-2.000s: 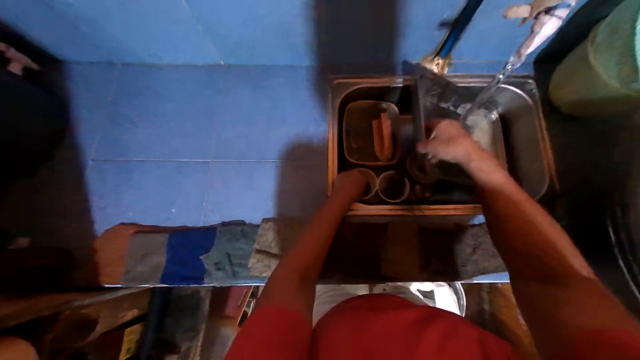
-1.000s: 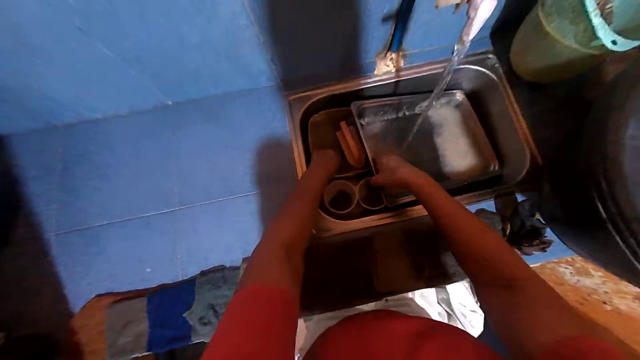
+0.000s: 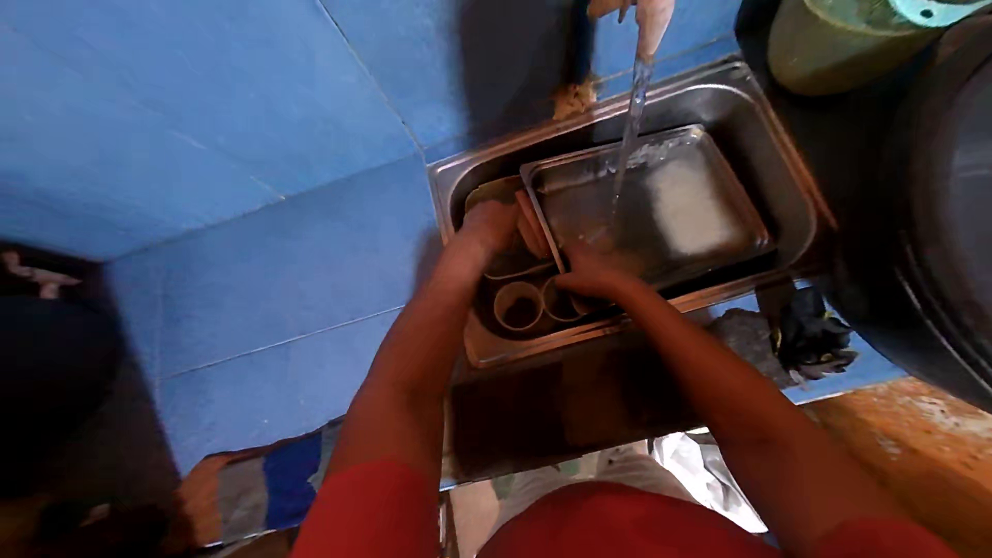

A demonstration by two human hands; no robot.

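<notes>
Water runs from a tap (image 3: 653,31) into a rectangular metal tray (image 3: 612,186), which lies inside the steel sink (image 3: 717,97). A whitish patch shows on the tray's floor. My right hand (image 3: 593,267) is at the tray's near left corner, its thumb at the rim and the other fingers over the inside. My left hand (image 3: 490,225) reaches into a container (image 3: 496,190) at the sink's left end, beside some orange-brown pieces (image 3: 532,226); its fingers are hidden. Two round cups (image 3: 518,306) stand in the sink below the hands.
Blue tiled counter (image 3: 294,287) lies left of the sink, and a tiled wall rises behind. A greenish bucket (image 3: 837,46) and a large dark round vessel (image 3: 953,201) stand at the right. A dark crumpled cloth (image 3: 814,333) lies near the sink's front right corner.
The tray, tilted up in my right hand two seconds ago, now lies flat under the running water. The view has turned and shifted.
</notes>
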